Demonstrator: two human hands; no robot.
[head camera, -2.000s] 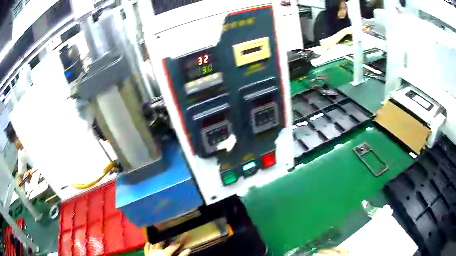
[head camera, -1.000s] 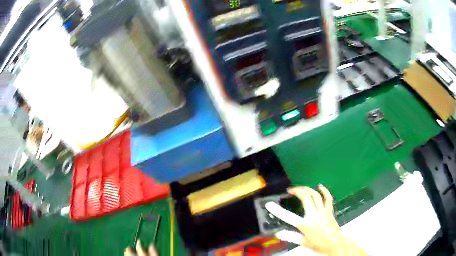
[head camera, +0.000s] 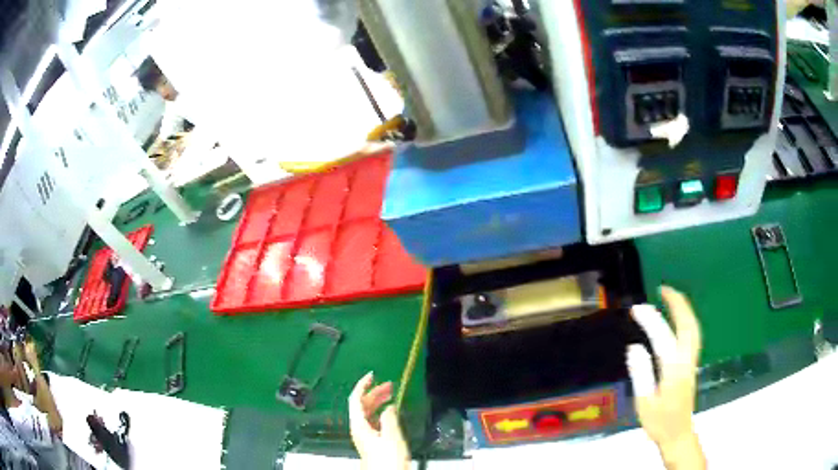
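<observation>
A phone frame (head camera: 482, 307) with a camera block at its left end lies on the gold-tan fixture (head camera: 547, 297) in the black press bay (head camera: 533, 353). The blue press head (head camera: 487, 202) is above the bay. My right hand (head camera: 669, 367) is at the bay's right edge, fingers apart and empty, with white finger cots. My left hand (head camera: 375, 424) is left of the bay near the front, fingers apart and empty. Another phone frame (head camera: 314, 365) lies on the green surface left of my left hand.
The button panel (head camera: 549, 421) is at the bay's front. A red tray (head camera: 317, 243) lies behind left. The control box (head camera: 685, 128) stands behind right. Another frame (head camera: 776, 266) lies at right; several lie far left. A yellow hose (head camera: 418, 340) runs beside the press. People are partly visible at far left.
The view has swung left. The frame that my right hand held has left it, and a frame now lies on the previously bare fixture. My left hand has moved from a frame towards the press.
</observation>
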